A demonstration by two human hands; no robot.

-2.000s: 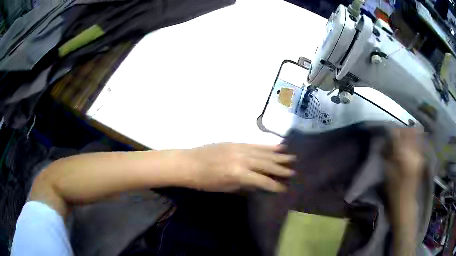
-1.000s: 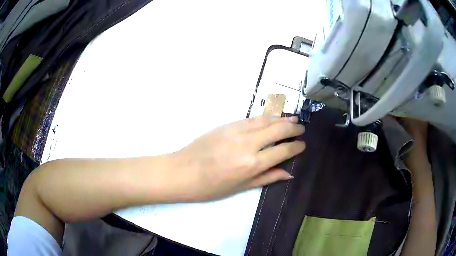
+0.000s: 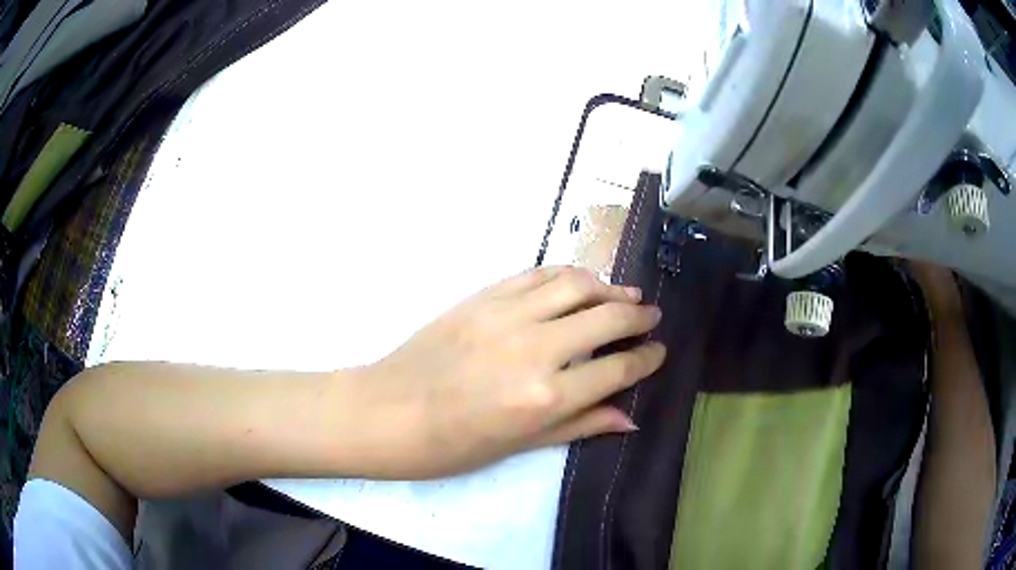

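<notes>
A dark brown panel [image 3: 769, 345] lies on the machine bed, its stitched edge strip [image 3: 596, 484] under the presser foot [image 3: 671, 243]. A lime-green patch [image 3: 763, 479] is on the panel. My left hand [image 3: 524, 373] lies flat, fingers slightly spread, with its fingertips on the edge strip just in front of the foot. My right forearm [image 3: 953, 412] runs up the right side of the panel. My right hand is hidden behind the machine head, so its grip cannot be seen.
The white sewing machine head [image 3: 824, 123] hangs over the upper right, with a cream ribbed knob [image 3: 808, 313] below it. The white table [image 3: 334, 200] has a wooden edge at left. Brown and grey garments [image 3: 145, 72] with a green piece lie at the upper left.
The brown panel has come under the foot and moved up past it, carrying the green patch upward. My left hand shifted slightly down since one second ago. The view is closer than two seconds ago.
</notes>
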